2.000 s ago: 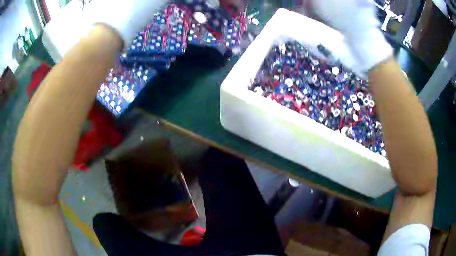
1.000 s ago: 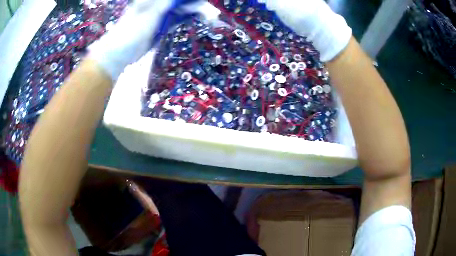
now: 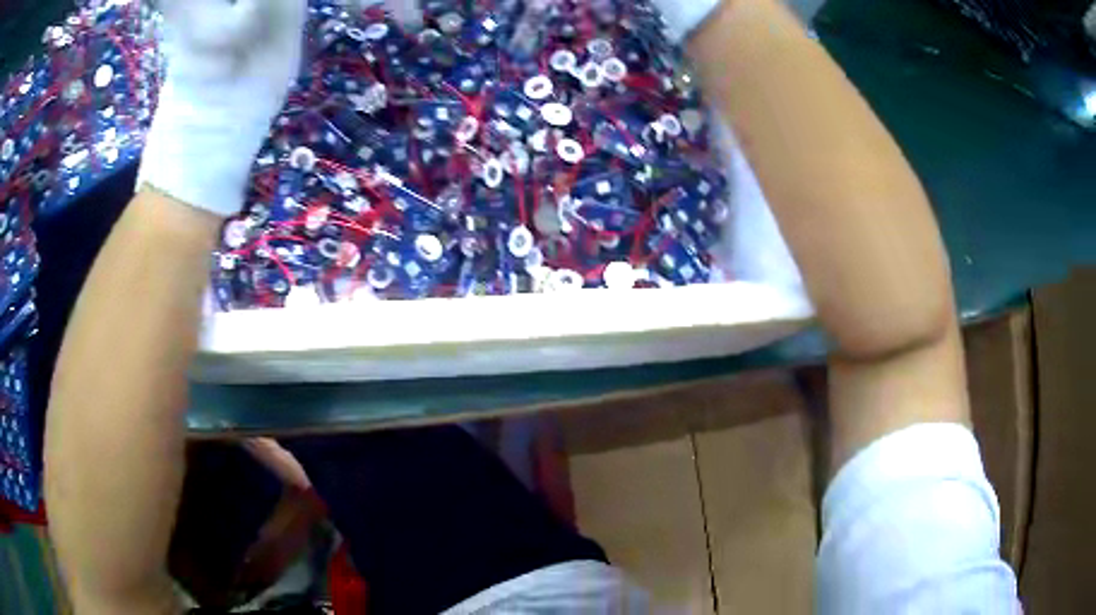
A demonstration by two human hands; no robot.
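The white foam box (image 3: 505, 330) lies in front of me on the bench, heaped with loose blue circuit boards (image 3: 481, 180), red wires and silver ring-like discs. My left hand (image 3: 228, 84), in a white glove, is over the box's left side, cut off by the top edge; its fingers do not show clearly. Of my right hand only the white glove cuff (image 3: 688, 15) shows at the top edge, above the box's far right part; its fingers are out of the picture.
Blue panels with red wires (image 3: 72, 96) lie left of the box on dark backing. The green bench top (image 3: 986, 204) extends to the right, with a dark tangled bundle (image 3: 1022, 24) at the far right. Brown cartons (image 3: 709, 505) stand below the bench edge. My lap is below.
The view has shifted, and the box sits lower left in it. My left hand has moved up and away from the blue thing near it. My right hand has moved mostly out of the picture.
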